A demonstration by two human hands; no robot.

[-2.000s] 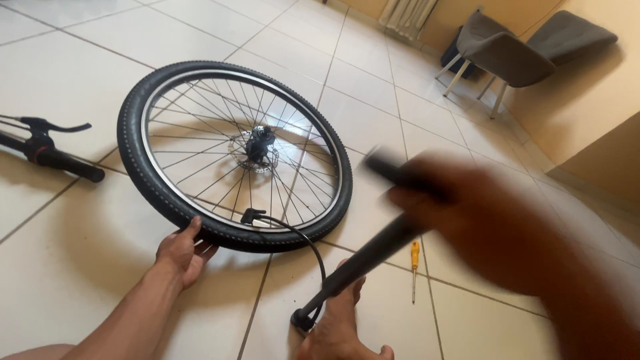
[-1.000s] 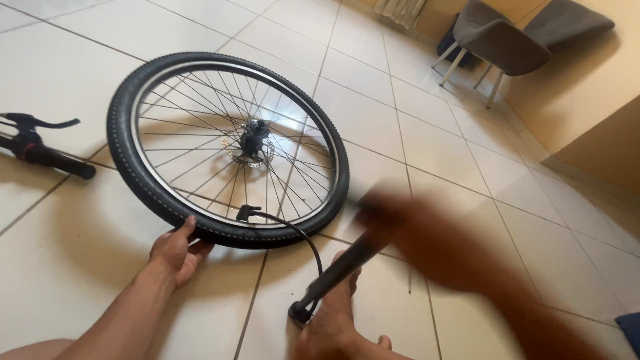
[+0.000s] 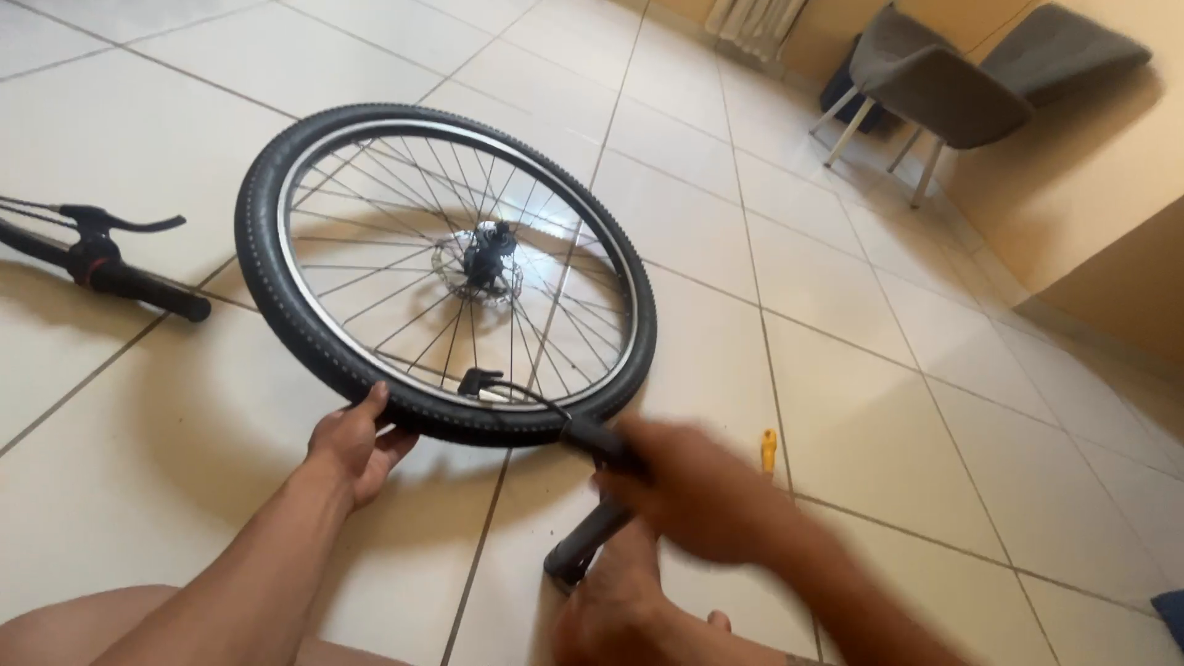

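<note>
A bicycle wheel (image 3: 268,250) with a black tyre, spokes and a disc rotor (image 3: 481,266) is held tilted above the tiled floor. My left hand (image 3: 356,444) grips the tyre at its near edge, thumb on top. My right hand (image 3: 694,486), slightly blurred, is closed round the black handle (image 3: 601,446) of a hand pump, whose barrel (image 3: 587,536) slants down to the floor beside my bare foot (image 3: 620,592). The pump's hose runs to a black valve head (image 3: 481,381) at the near part of the rim.
A bicycle handlebar with black grip (image 3: 153,289) and brake lever (image 3: 143,222) lies at the left. Right of my right hand, a yellow-handled screwdriver (image 3: 769,451) is on the floor, partly hidden. Grey chairs (image 3: 934,88) stand by the back wall, and a dark blue thing (image 3: 1170,609) is at the right edge.
My right hand has moved down and to the left with the pump handle, nearer the pump's base and the tyre. My left hand keeps its place on the tyre.
</note>
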